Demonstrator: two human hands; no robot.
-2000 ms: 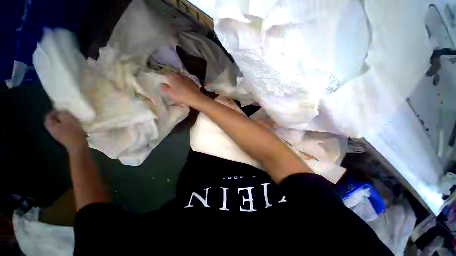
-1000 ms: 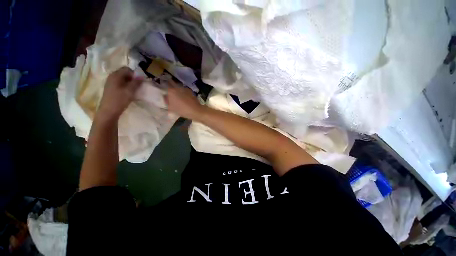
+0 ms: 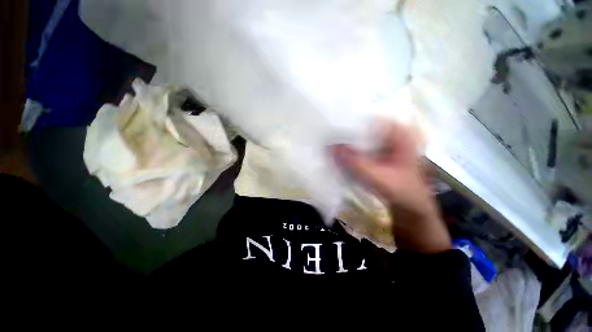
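Note:
My right hand point(image 3: 399, 162) is blurred at the table's front edge. Its fingers are closed on the edge of a large white fabric piece point(image 3: 259, 71), which spreads blurred from the upper left across the table and hangs towards my lap. My left hand is not in view. A crumpled heap of cream cut pieces point(image 3: 156, 152) lies on the left. More cream fabric point(image 3: 269, 172) lies on my lap, partly under the white piece.
The white table point(image 3: 500, 188) runs along the right, with a narrow black tool point(image 3: 553, 142) on it. A blue plastic basket point(image 3: 479, 260) is below its edge, beside white cloth point(image 3: 513, 298). Blue material point(image 3: 71, 78) is at the upper left.
My right hand has moved right from the cream heap to the white fabric and grips it. My left hand has left the view. The white fabric now spreads further left, covering the gap behind the heap.

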